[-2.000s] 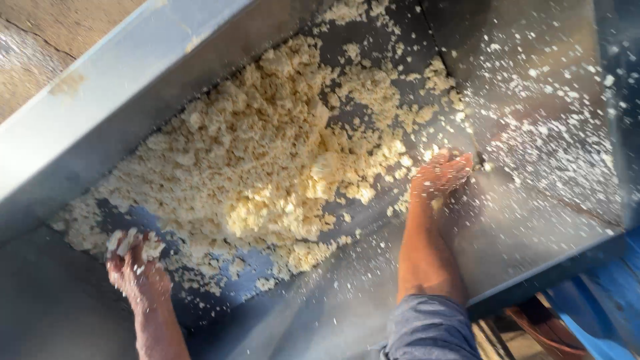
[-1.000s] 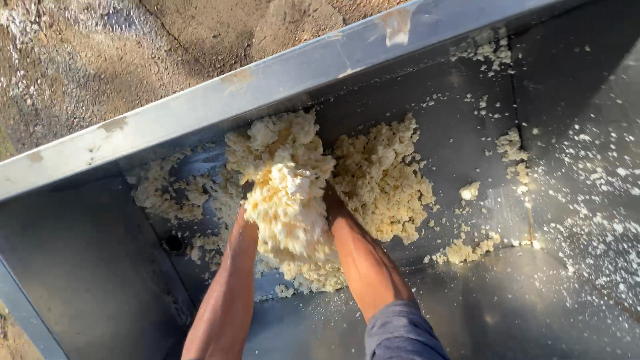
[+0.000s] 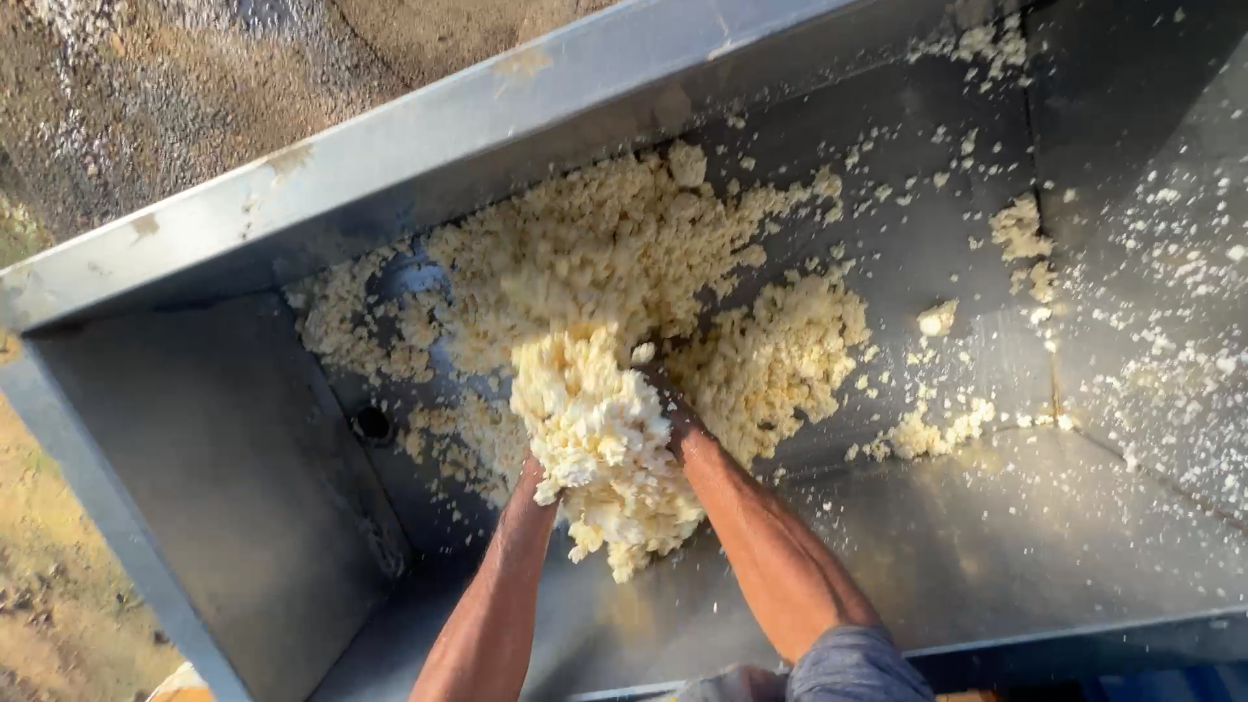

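Pale yellow, crumbly curd-like material (image 3: pixel 604 244) lies heaped on the floor of a sheet-metal trough (image 3: pixel 439 117). My left hand (image 3: pixel 538 480) and my right hand (image 3: pixel 678 409) hold a large clump of the crumbly material (image 3: pixel 600 429) between them, over the near side of the heap. The clump hides most of both hands; only the wrists and edges show. A smaller pile (image 3: pixel 790 356) lies just right of my right hand.
A round drain hole (image 3: pixel 372 424) is near the trough's left end wall (image 3: pixel 224 468). Loose crumbs (image 3: pixel 936 429) and white specks (image 3: pixel 1160 370) are scattered over the right side. Rough ground (image 3: pixel 195 97) shows beyond the far rim.
Two seconds ago my hands were far apart at either side of the heap; one second ago they were together under a clump. More material now lies spread beyond them toward the far wall.
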